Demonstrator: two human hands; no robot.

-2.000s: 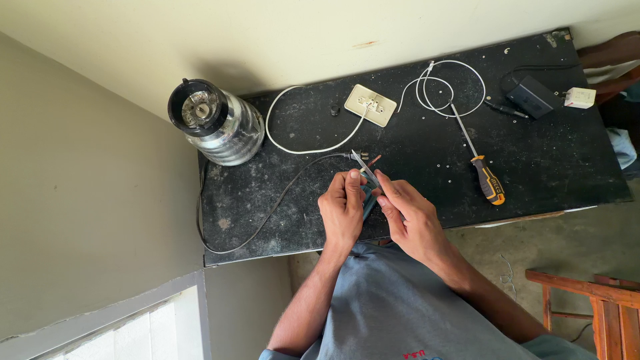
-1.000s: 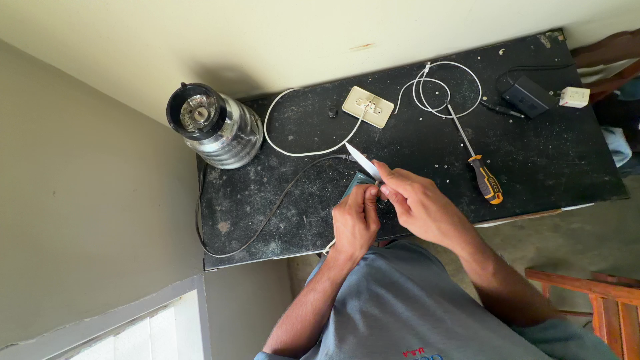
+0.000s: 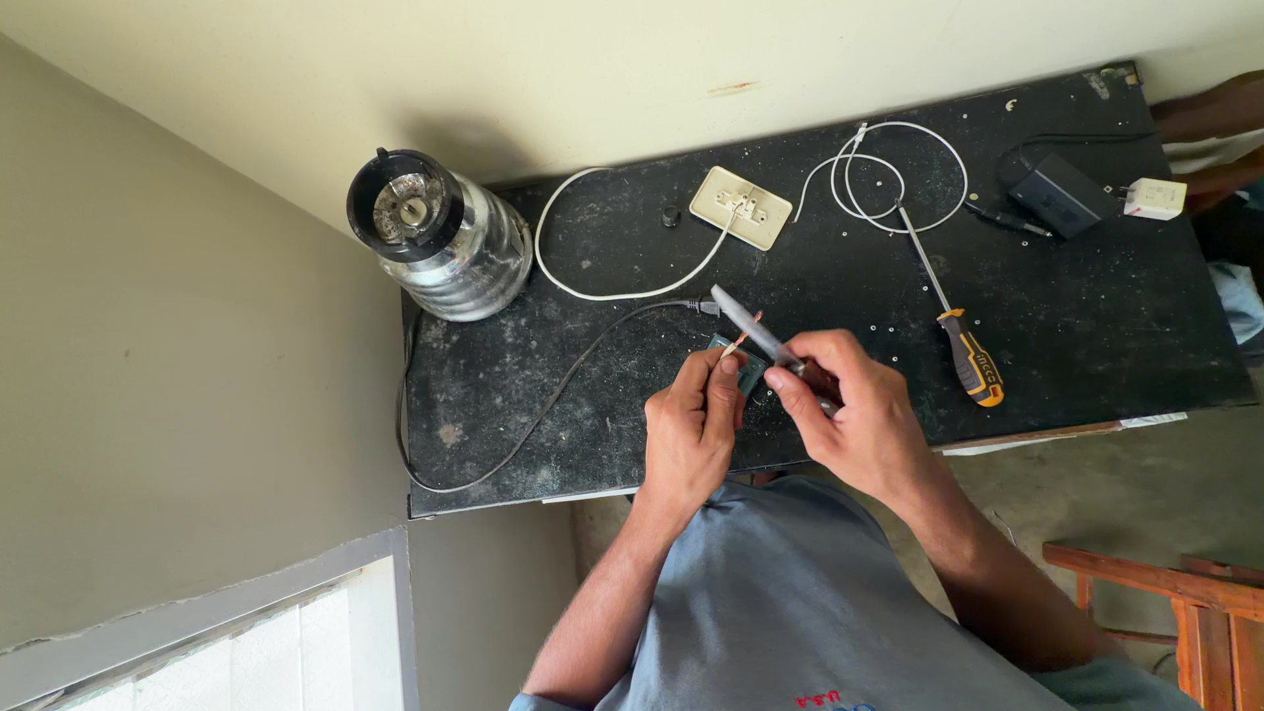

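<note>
My left hand (image 3: 694,425) pinches a thin electrical wire (image 3: 732,347) with bare copper at its tip, between thumb and forefinger. My right hand (image 3: 857,420) grips a knife by its dark handle; its grey blade (image 3: 746,321) points up and left, across or just beside the copper. A small dark green board-like item (image 3: 752,375) lies between the hands, partly hidden. Just beyond the blade tip rests the plug (image 3: 704,307) of a black power cord. A white cable runs to a cream wall socket plate (image 3: 773,218), which lies with its back up.
On the black tabletop (image 3: 612,400) stands a steel blender base (image 3: 464,252) at the left. A yellow-and-black screwdriver (image 3: 972,360), a coiled white cable (image 3: 963,163), a black power adapter (image 3: 1060,196) and a white charger (image 3: 1153,198) lie to the right. A wooden chair (image 3: 1185,588) is at lower right.
The knife blade, nearly clear of the wire tip a second ago, now lies by exposed copper. My right hand has shifted slightly right. Another person's hand no longer touches the white charger.
</note>
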